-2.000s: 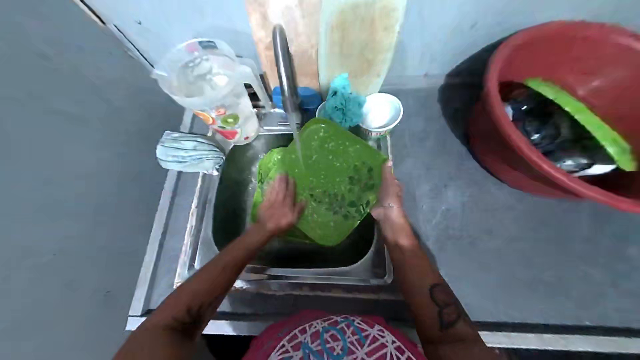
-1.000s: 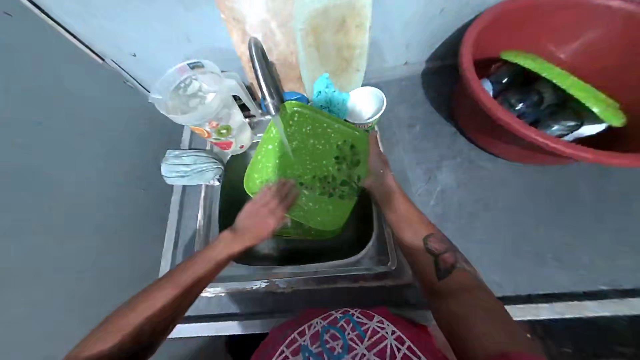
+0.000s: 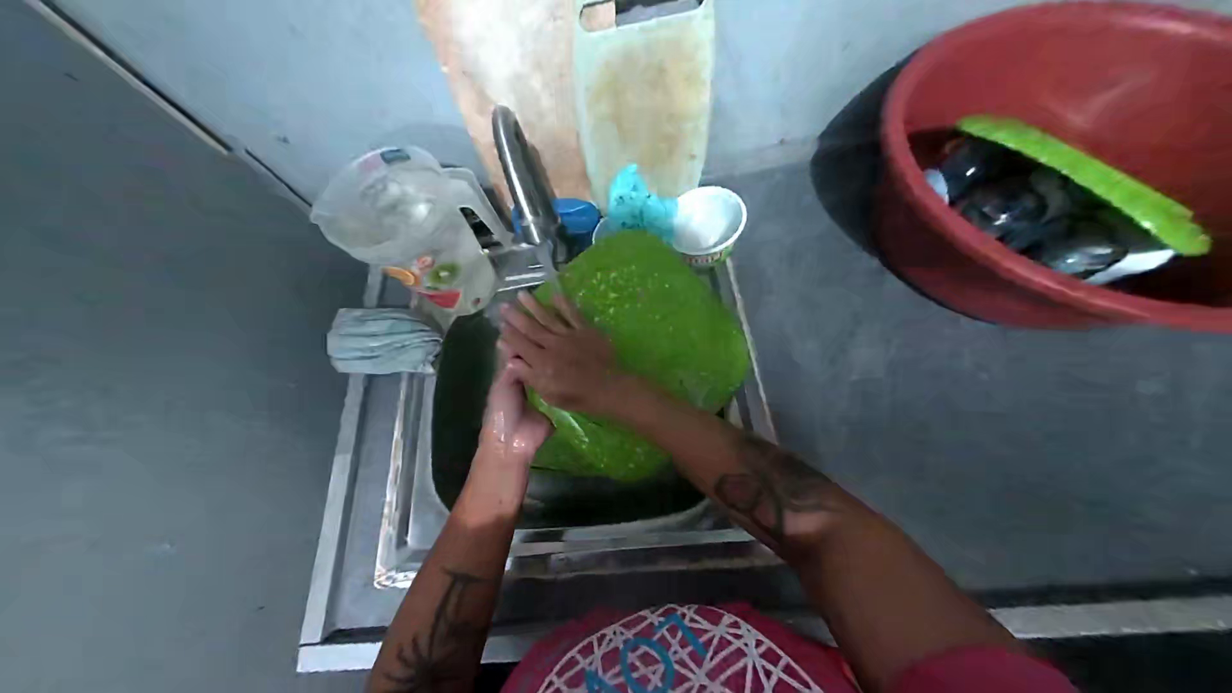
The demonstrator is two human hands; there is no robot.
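A wet green plastic tray [image 3: 664,318] lies tilted over the steel sink [image 3: 568,510], beneath the curved faucet [image 3: 520,173], from which water runs. My left hand [image 3: 515,404] grips the tray's left edge from below, its palm wet. Laid across the tray's left part near that edge is my right hand [image 3: 568,356], palm down with fingers spread, under the running water. Another green piece shows beneath the tray's lower side, partly hidden.
A clear plastic pitcher [image 3: 414,231] and a folded cloth [image 3: 383,341] are left of the sink. Behind it are a white cup [image 3: 709,223], a teal cloth [image 3: 640,202] and two cutting boards [image 3: 645,106], [image 3: 529,87]. A red tub [image 3: 1020,260] with dishes is at right.
My right hand has moved from the tray's right edge leftward onto its left part. My left hand has gone from the tray's face to its left edge. The tray's printed pattern no longer shows.
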